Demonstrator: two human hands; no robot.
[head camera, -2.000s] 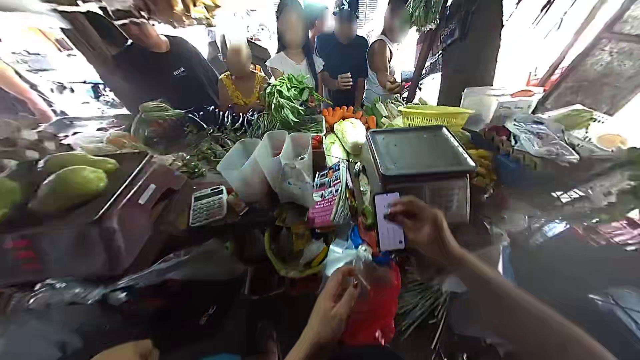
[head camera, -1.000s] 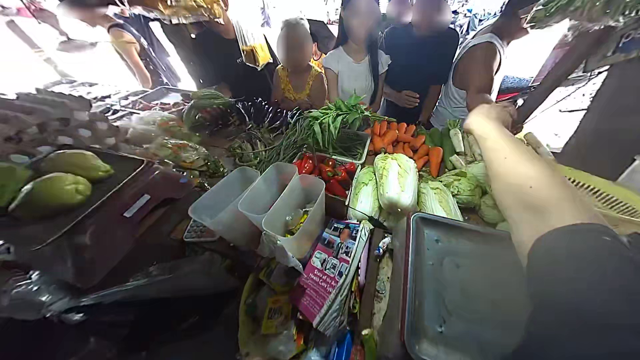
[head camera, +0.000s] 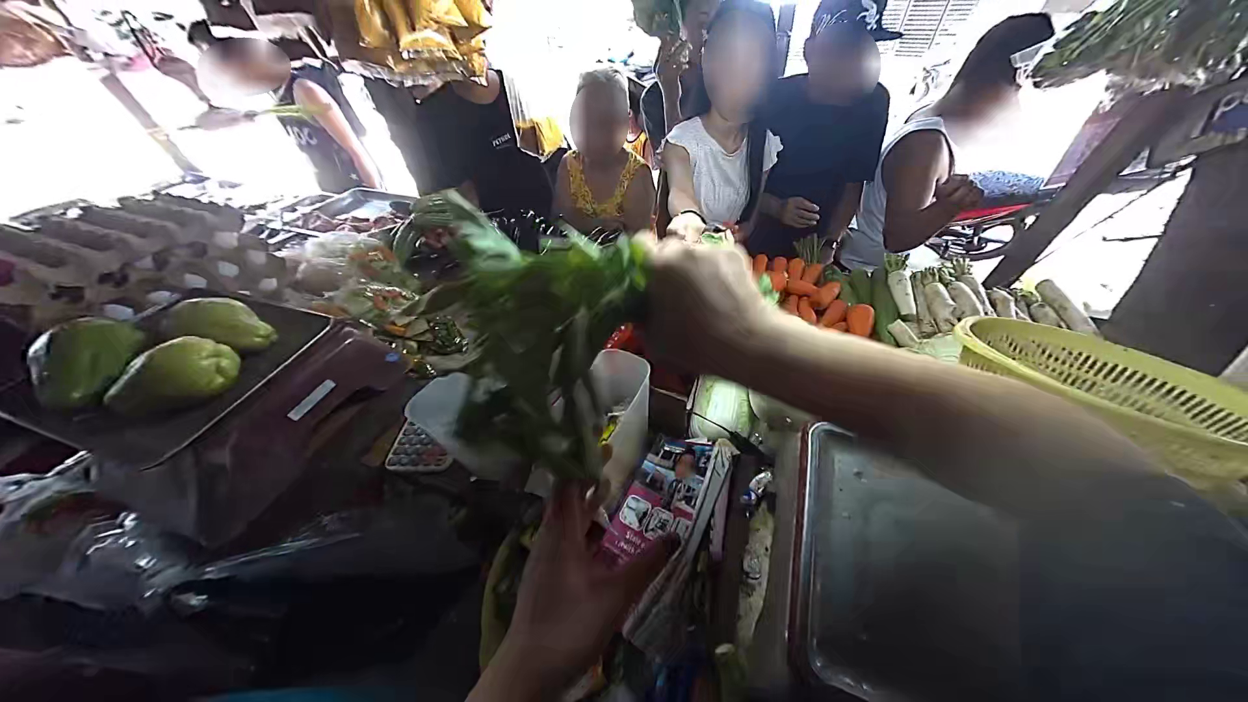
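Note:
My right hand (head camera: 697, 302) is closed around the stems of a bunch of leafy greens (head camera: 536, 331), held up over the stall and blurred by motion. Below the bunch is my left hand (head camera: 590, 575), thumb spread from its fingers, close to the hanging leaf tips; whether it touches them cannot be told. Under and behind the greens stand translucent plastic containers (head camera: 624, 385). A stack of printed magazines (head camera: 673, 487) lies just right of my left hand. The metal scale tray (head camera: 907, 575) is beneath my right forearm.
Chayotes (head camera: 175, 380) rest on another weighing tray at left, with egg trays (head camera: 127, 244) behind. Carrots (head camera: 804, 292), white radishes (head camera: 941, 297) and a yellow plastic basket (head camera: 1111, 380) are at right. Several people stand across the stall; one person's hand (head camera: 685, 226) reaches near my right hand.
The phone seen in my right hand two seconds ago is gone from it. My right arm, stretched toward the far right produce one second ago, has come left, and the hand now holds greens. My left hand has reappeared.

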